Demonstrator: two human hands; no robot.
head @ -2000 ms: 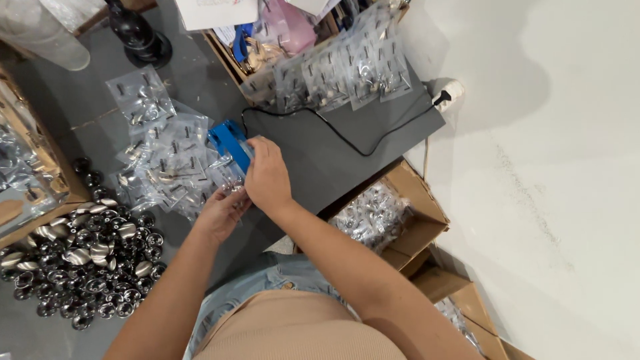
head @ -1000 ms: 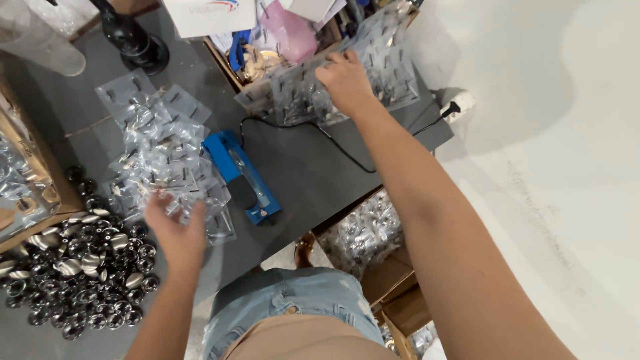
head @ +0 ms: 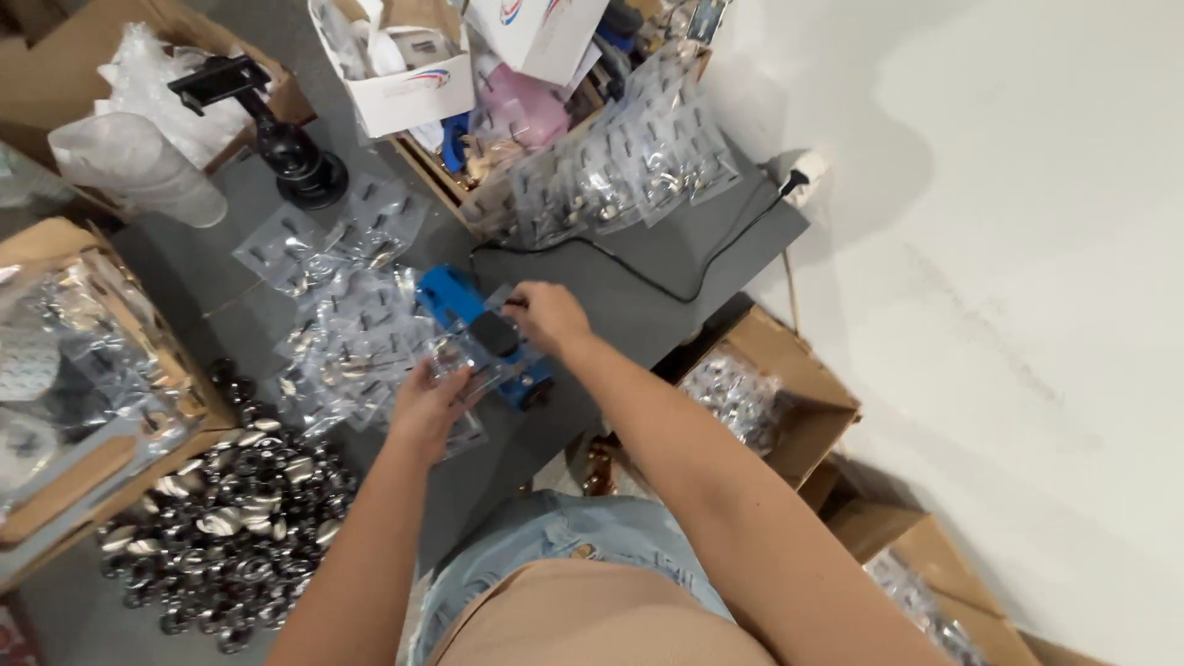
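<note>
A blue impulse bag sealer [head: 446,291] with a dark grip lies on the grey table, its black cord running to a wall socket. My left hand [head: 433,407] pinches a small clear plastic bag [head: 458,356] with metal parts in it, at the sealer's left side. On the sealer's right, my right hand [head: 546,316] has its fingers closed on the edge of a clear bag that reaches over the sealer. A heap of small clear bags with shiny parts [head: 347,319] lies left of the sealer. Below that heap is a pile of round shiny metal parts [head: 245,527].
More filled bags [head: 629,153] hang over a cardboard box's edge at the back. A white box [head: 412,92] and a black stand [head: 301,162] are behind the heap. A cardboard box [head: 217,425] stands left; an open carton of bags [head: 805,407] sits below the table's right edge.
My right hand has moved from the hanging bags at the back to the sealer. My left hand has moved from the heap to the sealer's left side and now holds a bag.
</note>
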